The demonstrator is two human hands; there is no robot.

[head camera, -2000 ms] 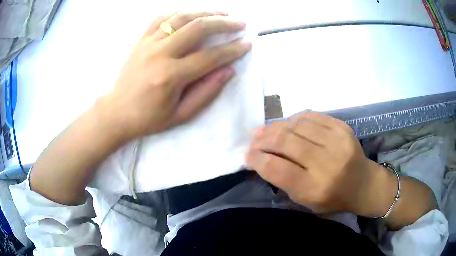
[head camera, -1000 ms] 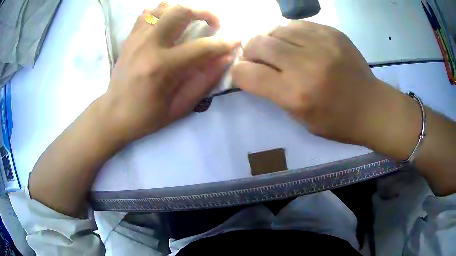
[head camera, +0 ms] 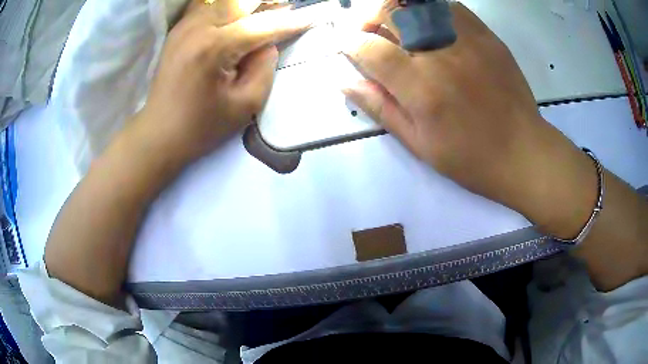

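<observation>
My left hand (head camera: 213, 71) is at the upper left of the machine bed (head camera: 320, 92), fingers stretched toward the brightly lit needle area at the top edge. My right hand (head camera: 455, 99) is at the upper right, fingers pointing to the same area. Off-white cloth (head camera: 106, 78) lies beside and behind my left hand. Glare and the top edge hide my fingertips, so whether either hand grips the cloth cannot be told. A dark grey machine part (head camera: 423, 27) hangs in front of my right hand.
A grey ruler strip (head camera: 341, 283) runs along the table's front edge, with a brown patch (head camera: 379, 242) behind it. A dark rounded opening (head camera: 272, 151) is beside the bed. Thin coloured sticks (head camera: 629, 78) lie at the far right. Beige cloth (head camera: 25, 43) is at the upper left.
The cloth has moved from the table's front up to the needle area. Both hands have moved up with it, and since one second ago they have spread apart, uncovering the bed between them.
</observation>
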